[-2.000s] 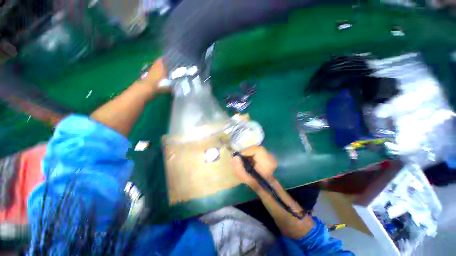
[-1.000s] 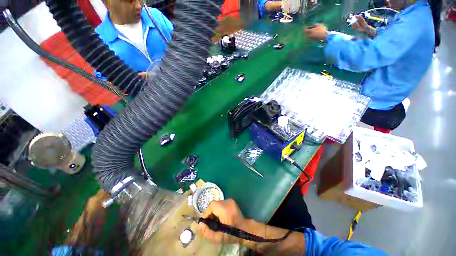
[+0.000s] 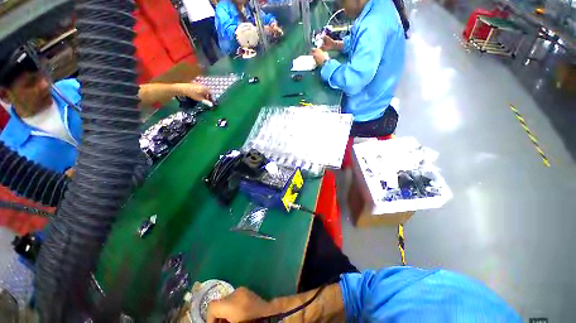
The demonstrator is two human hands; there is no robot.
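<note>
My right hand (image 3: 239, 305) is at the bottom edge, beside the round white tip cleaner pot (image 3: 207, 291), and covers part of it. The fingers are curled around the soldering iron, whose black cord (image 3: 306, 304) runs back over the wrist. The iron's handle is mostly hidden by the hand, and its tip does not show. My left hand is out of the picture. The watch housing and most of the tan work board are also out of the picture.
A grey ribbed hose (image 3: 101, 120) crosses the left side. The blue soldering station (image 3: 268, 189), tweezers (image 3: 256, 234), a small clear bag (image 3: 254, 217) and clear trays (image 3: 303, 135) lie on the green mat. A white parts bin (image 3: 404, 180) stands right. Other people work farther along the bench.
The view has swung up and right. My right hand and the pot now sit lower and farther left; the round part and the hood's clear funnel have left the picture.
</note>
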